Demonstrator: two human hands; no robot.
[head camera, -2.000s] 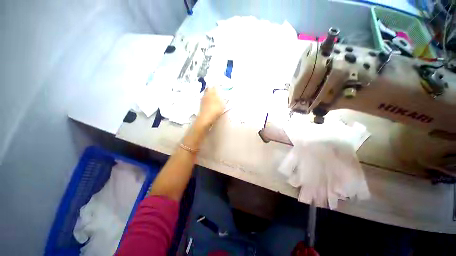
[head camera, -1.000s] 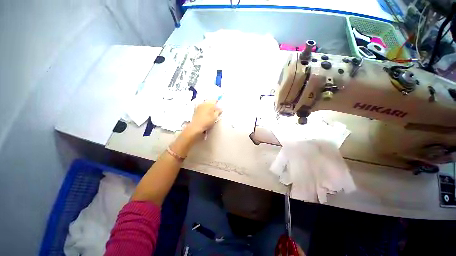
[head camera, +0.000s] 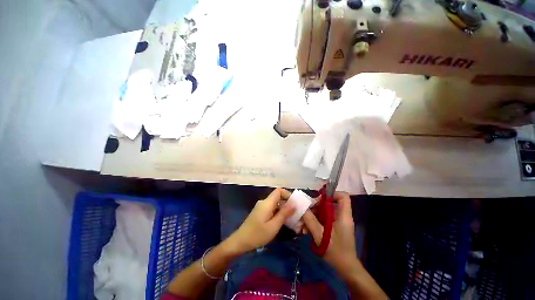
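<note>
My left hand holds a small white fabric strip, which looks folded, above my lap below the table edge. My right hand holds the scissors by their red handles; the blades look closed and point up over the white pile. Fingers of my right hand reach the strip too. The pile of white strips is fanned out below the sewing machine needle, towards the table edge.
The sewing machine stands at the upper right. Loose white pieces lie on the table at the left. A blue basket with white cloth is at lower left; another basket is at lower right.
My left hand has moved from the loose pieces to above my lap and now holds a strip. My right hand has come up into view with the scissors. The view has shifted downward.
</note>
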